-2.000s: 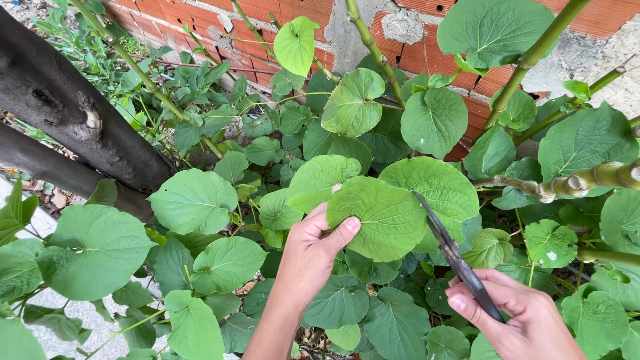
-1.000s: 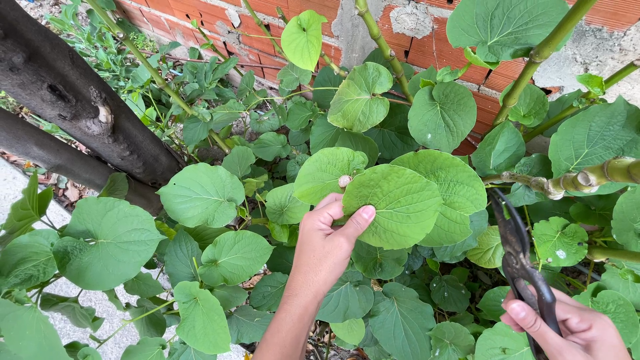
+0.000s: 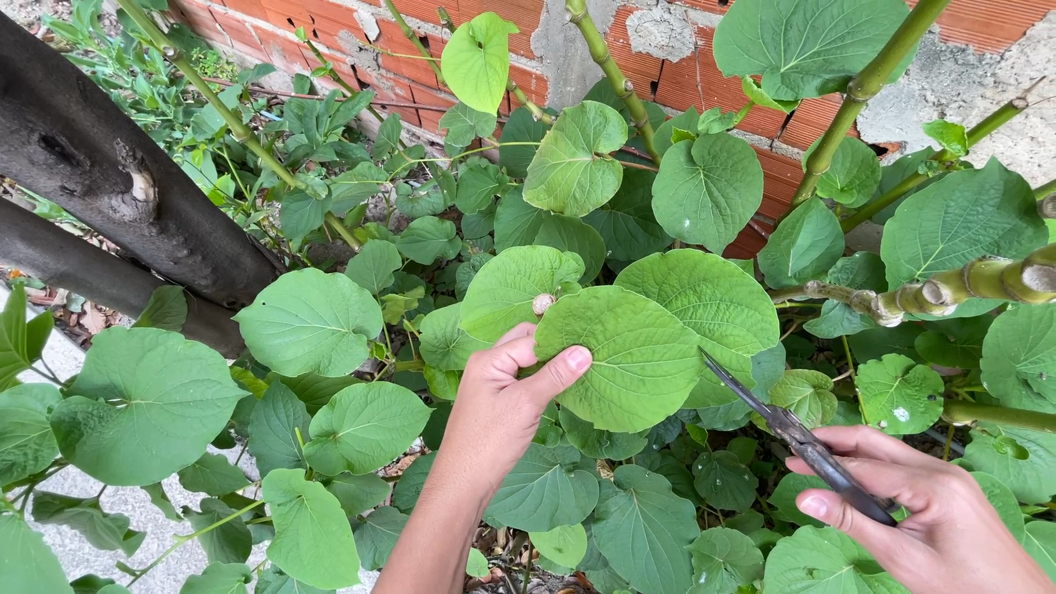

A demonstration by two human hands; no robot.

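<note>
My left hand [image 3: 516, 396] pinches a broad green leaf [image 3: 623, 359] near its left edge, with the thumb on top. Just above the fingers shows the round cut end of a plant stem [image 3: 543, 304]. Another large leaf [image 3: 709, 305] lies behind the held one, to its right, and a third [image 3: 511, 289] behind it to the upper left. My right hand [image 3: 907, 503] holds dark metal scissors or shears [image 3: 792, 433] at the lower right. Their tips point up and left, at the right edge of the held leaf; whether they touch it I cannot tell.
Behind the plants stands a wall of red hollow bricks [image 3: 412, 49] with rough mortar. Dark tree trunks [image 3: 140, 181] slant across the left. Thick jointed green stems [image 3: 866, 91] rise at the right, one with cut stubs. Pale paving [image 3: 140, 528] shows at the lower left.
The shears were off to the right of the leaves, tips up, one second ago; they have swung back left to the held leaf. My left hand keeps its hold on the leaf.
</note>
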